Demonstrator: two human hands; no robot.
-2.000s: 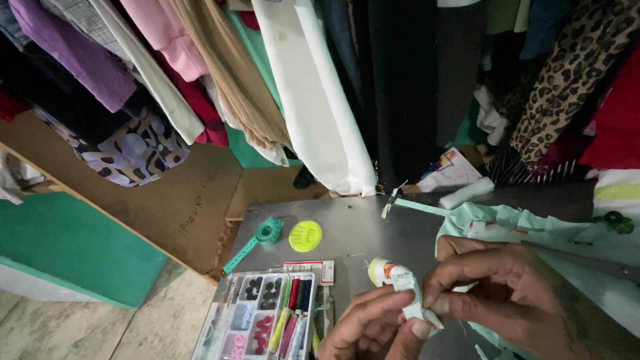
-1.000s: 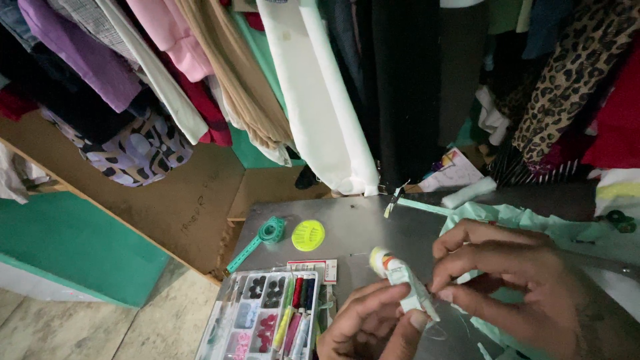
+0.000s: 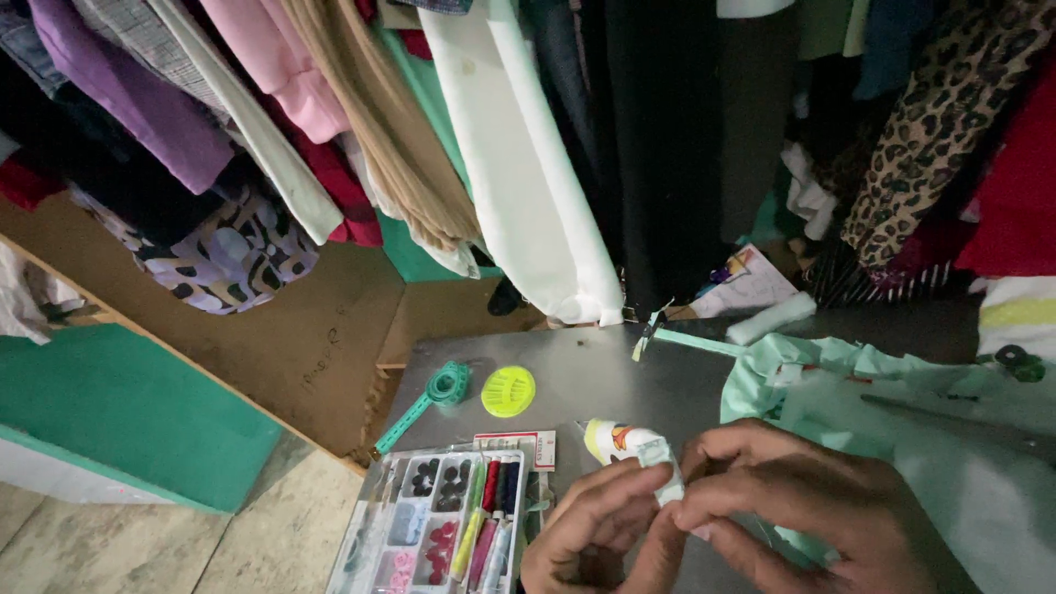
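Observation:
My left hand (image 3: pixel 610 528) pinches a small folded piece of pale mint fabric (image 3: pixel 662 470) between thumb and fingers. My right hand (image 3: pixel 792 503) has its fingertips together at the lower end of that piece; whether a needle or thread is between them is too small to tell. Just behind the piece lies a white printed cloth item (image 3: pixel 610 440) with a yellow edge. A larger mint-green fabric (image 3: pixel 891 421) spreads behind and beneath my right hand. Left of my hands is a clear sewing box (image 3: pixel 412 520) with buttons and thread spools.
A teal tape measure (image 3: pixel 448 384), partly unrolled, and a round yellow pin or needle case (image 3: pixel 508 391) lie on the dark tabletop (image 3: pixel 577 363). A needle packet (image 3: pixel 536 448) touches the box area. Clothes, including white trousers (image 3: pixel 528 165), hang over the far edge. A white roll (image 3: pixel 771 318) lies behind.
My right hand has come back close to my left, its fingertips now at the small fabric piece; one second ago they were slightly apart from it.

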